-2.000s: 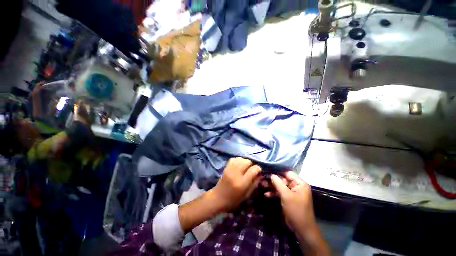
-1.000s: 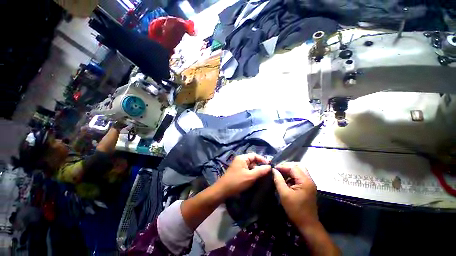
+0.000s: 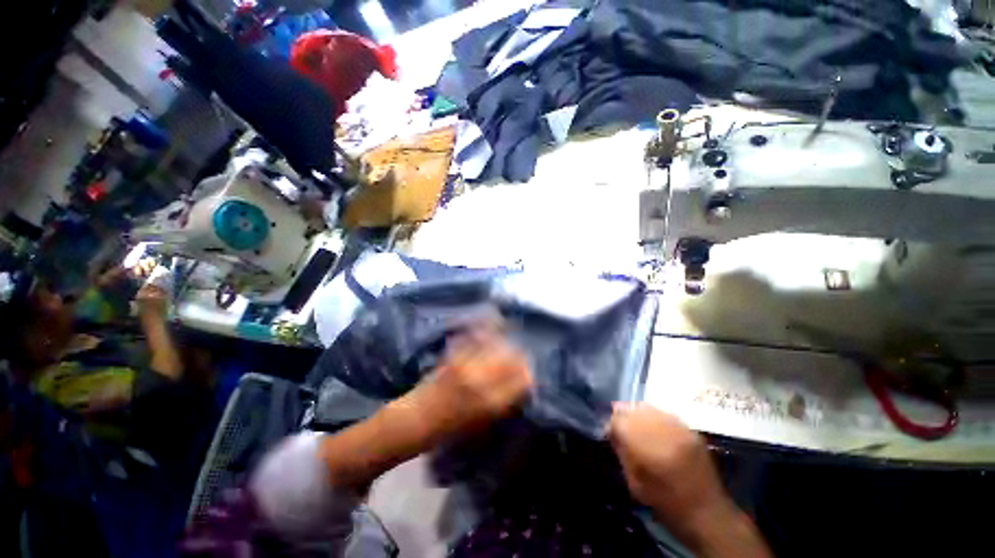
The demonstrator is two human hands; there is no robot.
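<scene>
The blue-grey garment [image 3: 404,327] lies bunched on the white machine table and hangs over its front edge. Its right edge runs up to the presser foot area [image 3: 692,273] of the sewing machine [image 3: 829,207]. My right hand [image 3: 660,452] pinches the cloth's lower right corner at the table edge. My left hand [image 3: 480,376] is blurred, with fingers curled, over the middle of the garment; whether it grips cloth is unclear.
A dark cloth heap [image 3: 742,55] lies at the far side. A tan board [image 3: 406,174] is upper left. A red loop handle [image 3: 911,409] lies at right. A plastic basket [image 3: 224,436] is lower left. Another person [image 3: 98,371] works at a machine with a teal wheel [image 3: 240,223].
My hands were together pinching a cloth edge; now they are apart, the left moved up and left, the right slightly down. The cloth is spread between them. The view has shifted.
</scene>
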